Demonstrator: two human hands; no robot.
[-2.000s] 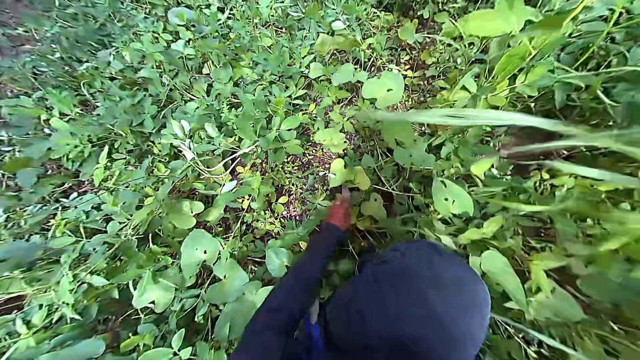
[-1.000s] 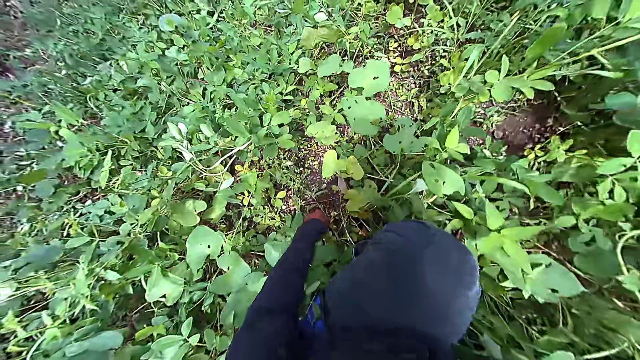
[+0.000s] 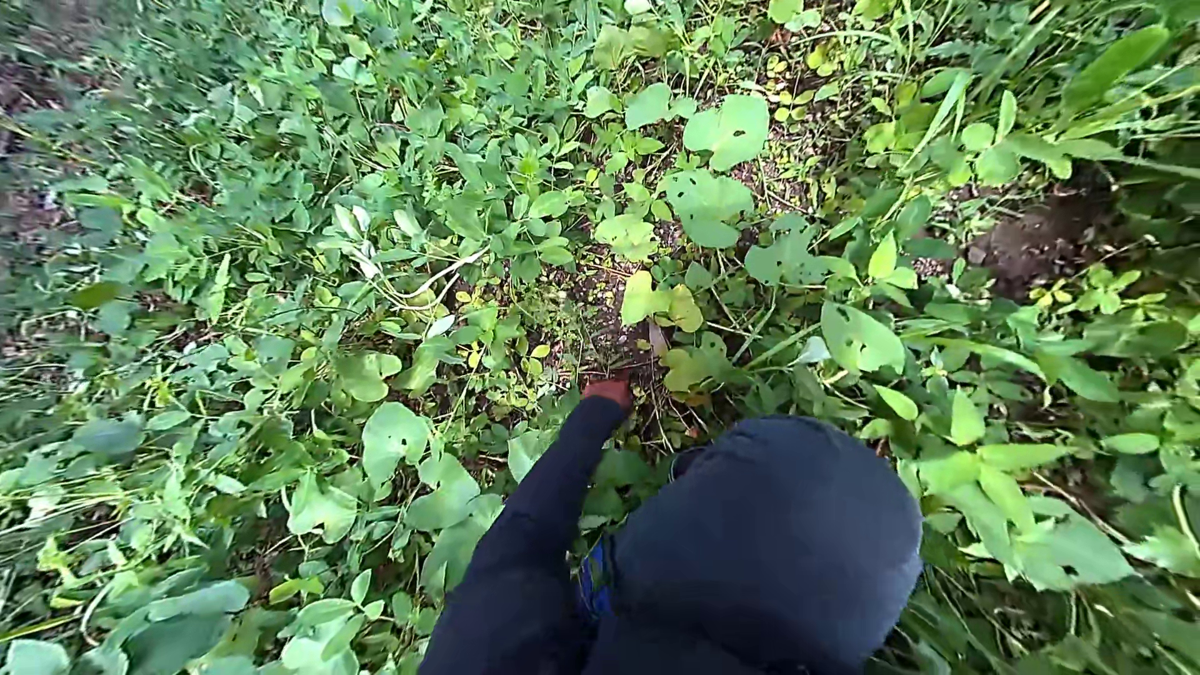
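Observation:
My left hand, at the end of a dark sleeve, is low on the ground in the middle of the head view. It is among short stems and small weeds, just below a yellow-green leaf. The fingers are small and partly hidden, so I cannot tell whether they grip a stem. My bent knee in dark cloth is to the right of the forearm. Between them a bit of blue shows. My right hand is out of view.
Dense leafy plants spread around me, with broad, hole-eaten leaves near the knee. Brown soil shows at the right, beside long grass blades. A pale dry stem lies left of centre.
My left hand has shifted slightly left and stays low at the ground. The long blurred grass blades that crossed the right side are gone from there, and the brown soil now shows.

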